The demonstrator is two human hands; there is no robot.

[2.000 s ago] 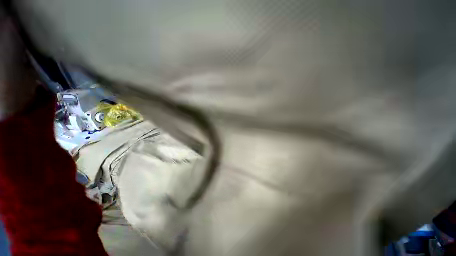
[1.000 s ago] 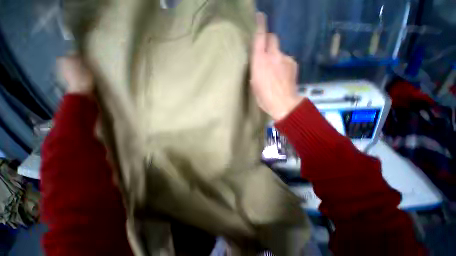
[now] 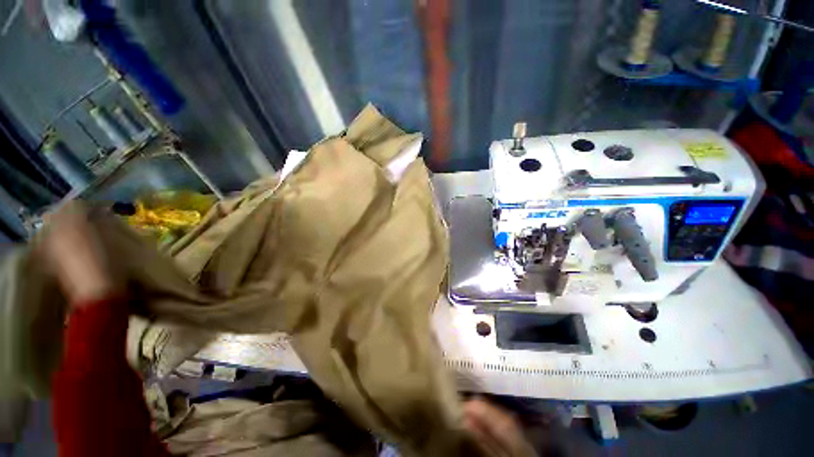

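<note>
A large khaki garment piece (image 3: 357, 259) lies heaped and creased on the table left of the overlock machine and hangs over the front edge. Small white bits of cloth show at its top. My left hand (image 3: 76, 250), blurred, is at the far left on a raised fold of the khaki cloth and grips it. My right hand (image 3: 495, 428), blurred and cut off by the bottom edge, is at the cloth's lower end; its fingers are partly hidden. The white overlock machine (image 3: 616, 210) stands right of the cloth, its polished cloth plate (image 3: 473, 254) bare.
The white table (image 3: 616, 366) has a ruler along its front edge and a dark rectangular opening. Thread cones (image 3: 643, 40) stand behind the machine. Plaid cloth (image 3: 772, 232) is at the right. A yellow bag (image 3: 165, 217) and a metal rack are at the left. More khaki cloth (image 3: 259, 428) hangs below.
The khaki garment, held up before the camera earlier, now lies largely on the table. My left hand has moved left and lower, my right hand down to the bottom edge. The machine is now in full view.
</note>
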